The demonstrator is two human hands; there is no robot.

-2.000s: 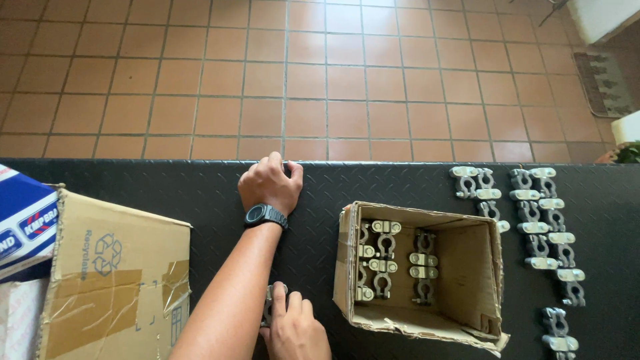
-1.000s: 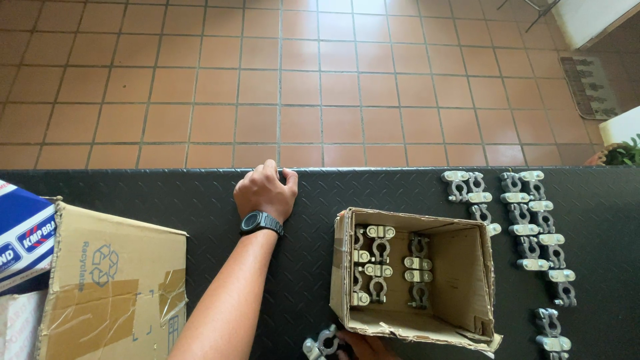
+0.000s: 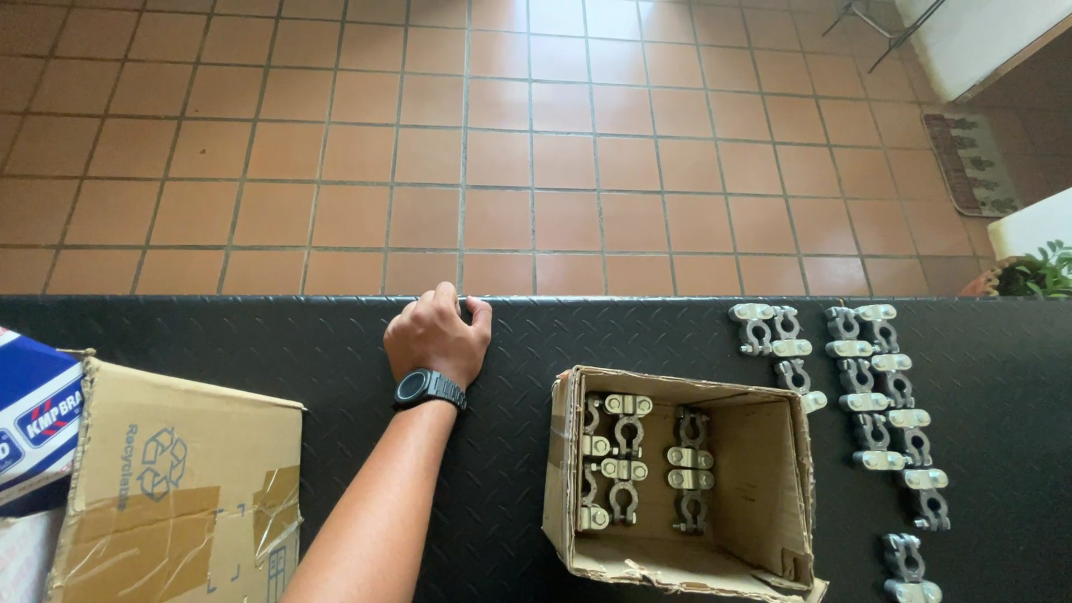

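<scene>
My left hand [image 3: 440, 333], with a black watch on its wrist, rests at the far edge of the black textured table. Its fingers are curled and their tips are hidden, so I cannot tell whether they hold anything. To its right stands an open cardboard box [image 3: 687, 563] with several metal battery terminal clamps [image 3: 624, 494] lying in rows inside. More battery terminal clamps [image 3: 875, 431] lie in staggered columns on the table right of the box, with one pair-shaped piece [image 3: 909, 569] lower down, apart from the others. My right hand is out of view.
A larger cardboard box [image 3: 159, 502] stands at the left, beside a blue and white printed box [image 3: 33, 427]. Past the table [image 3: 502, 419] lies a tiled floor [image 3: 352, 151], with a mat [image 3: 971, 163] and a potted plant [image 3: 1038, 272] at the right.
My right hand, at a clamp low in the view two seconds ago and holding one below the box's near left corner one second ago, has left the view with that clamp. My left hand has stayed put.
</scene>
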